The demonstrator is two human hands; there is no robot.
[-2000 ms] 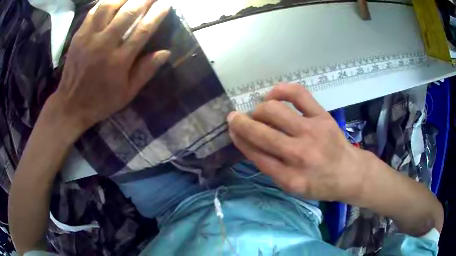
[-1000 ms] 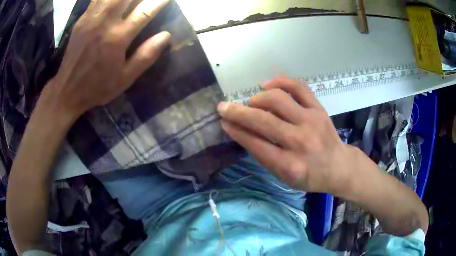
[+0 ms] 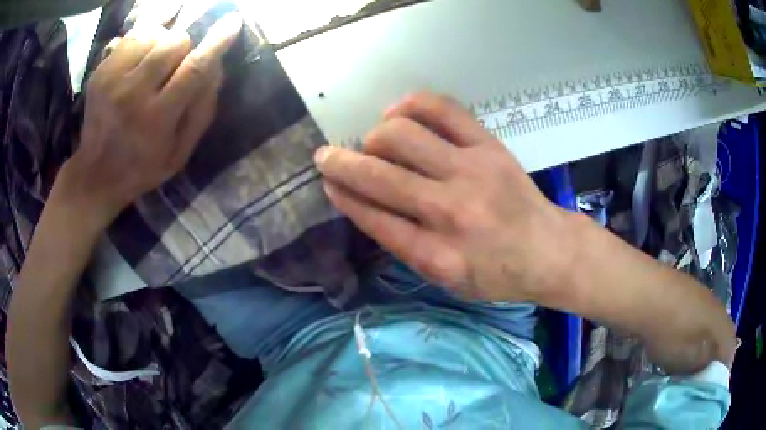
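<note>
A plaid garment panel [image 3: 252, 189] in dark purple-brown, cream and grey lies on the white table, its lower part hanging over the front edge toward the lap. My left hand [image 3: 151, 109] lies flat on its upper left part, fingers spread under bright glare at the top. My right hand [image 3: 453, 193] holds the panel's right edge between thumb and fingertips, near the table's front edge. The needle area is not clearly visible in the glare.
A numbered measuring tape [image 3: 579, 102] runs along the table's front edge. A yellow box [image 3: 722, 38] stands at the right end. A brown stick end [image 3: 591, 4] shows at the top. Blue bin rims [image 3: 746, 218] surround plaid pieces at lower right. More dark plaid cloth [image 3: 34, 126] lies left.
The panel and both hands have shifted left in the picture. My right hand still holds the panel's right edge, and my left hand still rests on the cloth.
</note>
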